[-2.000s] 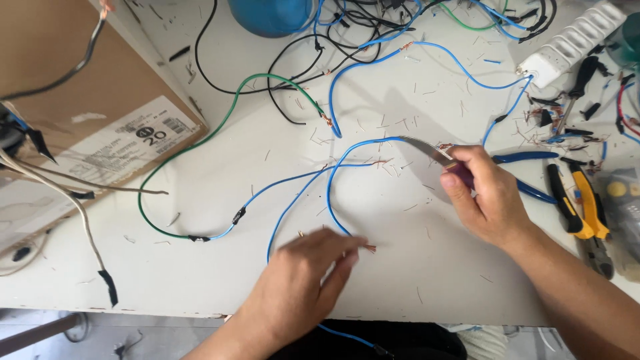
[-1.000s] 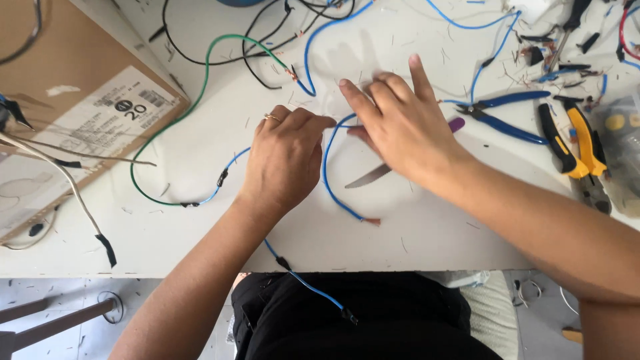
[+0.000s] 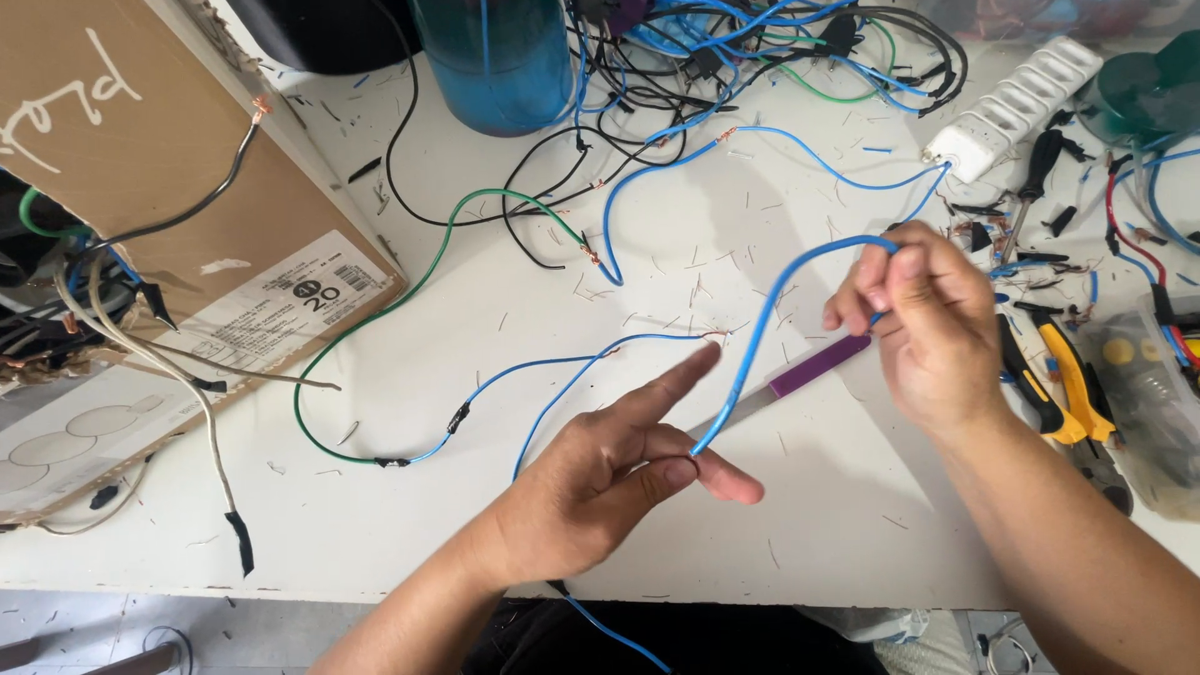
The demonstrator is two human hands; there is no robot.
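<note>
A short blue insulated wire (image 3: 771,300) arches between my hands above the white table. My left hand (image 3: 619,478) pinches its lower end between thumb and fingers, with the index finger stretched out. My right hand (image 3: 923,319) grips the upper end with thumb and fingers. Beneath the wire lies a knife with a purple handle (image 3: 820,366), its blade partly hidden by wire and left hand. Another blue wire (image 3: 562,398) with a bare copper tip runs behind my left hand. A green wire (image 3: 323,361), joined to blue wire with black tape, curves at the left.
A cardboard box (image 3: 216,187) with wires stands at the left. Behind are a blue container (image 3: 497,66) and tangled wires (image 3: 675,94). To the right lie a white power strip (image 3: 1017,108), a screwdriver (image 3: 1036,178), yellow-black pliers (image 3: 1069,384) and a plastic bin (image 3: 1158,441). Wire scraps litter the table (image 3: 825,525).
The knife, in my right hand two seconds ago, was down on the table one second ago. My hands have moved apart, and the short blue wire is now lifted between them.
</note>
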